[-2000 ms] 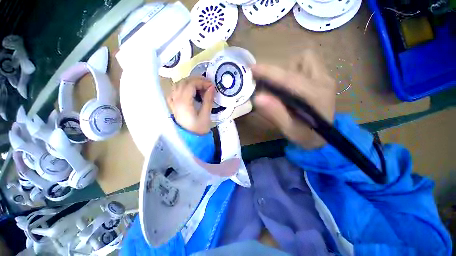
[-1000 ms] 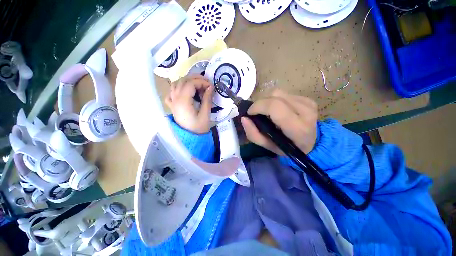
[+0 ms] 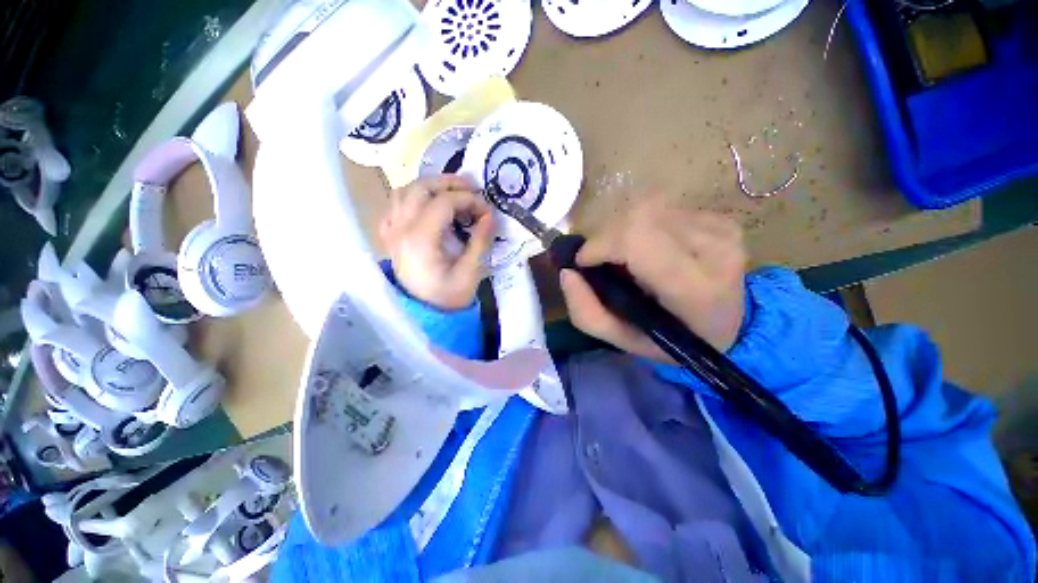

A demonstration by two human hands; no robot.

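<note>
My right hand (image 3: 666, 273) is closed round the black handle of a soldering iron (image 3: 706, 359). Its metal tip reaches the lower left edge of the dark ring on a white speaker plate (image 3: 558, 154). My left hand (image 3: 438, 239) is at the plate's lower left edge, thumb and index finger pinched together; whatever is between them is too small to tell. The plate lies over a pale yellow block (image 3: 492, 100). The white headband (image 3: 298, 216) arches close to the camera. Its open ear-cup shell (image 3: 376, 433) shows a small circuit board (image 3: 367, 419).
Perforated white plates (image 3: 475, 43) lie along the top of the brown board (image 3: 672, 137). A thin curved strand (image 3: 765, 191) lies right of my right hand. A blue tray (image 3: 968, 148) with a yellowish sponge (image 3: 948, 48) stands at upper right. White cat-ear headphones (image 3: 216, 233) are piled at left.
Two seconds ago my right hand was blurred and nearer the plate's right side; the iron's tip is now at the ring. My left hand has stayed nearly in place. The view has shifted slightly.
</note>
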